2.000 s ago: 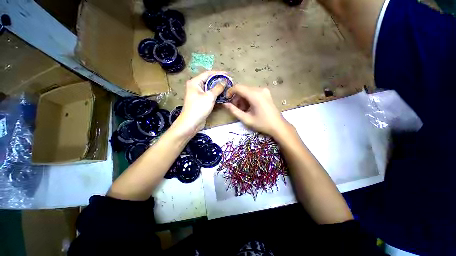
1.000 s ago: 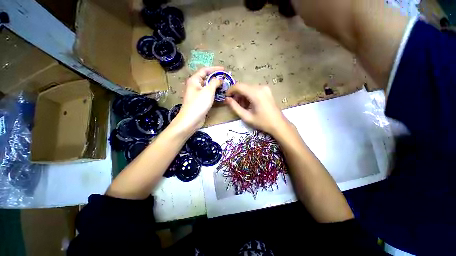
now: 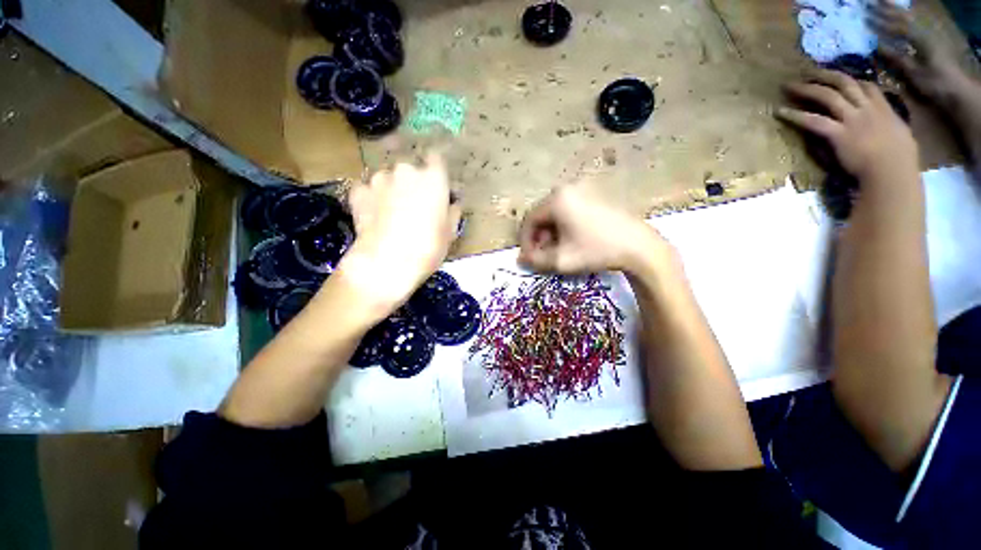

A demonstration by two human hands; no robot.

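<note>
My left hand [image 3: 403, 220] is blurred, with its back up, over the board's near edge. A dark, bluish-rimmed edge of a round housing [image 3: 459, 225] shows at its right side; the rest is hidden by the hand. My right hand [image 3: 581, 231] is curled just above the far edge of the wire heap; whether its fingertips pinch a wire cannot be told. The tangled red, dark and yellowish wire leads [image 3: 551, 342] lie on white paper [image 3: 731, 290]. Glossy black housings [image 3: 407, 346] are piled beside and beneath my left forearm.
Two loose housings [image 3: 626, 104] sit on the tan board [image 3: 516, 97]. More spill from a carton [image 3: 242, 86] near a green piece [image 3: 437, 112]. At right, another person's hands [image 3: 861, 124] are near dark housings and white discs [image 3: 834, 30]. A small carton [image 3: 134, 247] and clear bag [image 3: 38, 312] lie left.
My left hand has turned back-up and moved left, hiding most of the housing. My right hand has separated from it. The other person's arm has withdrawn right, and a housing now shows at centre board.
</note>
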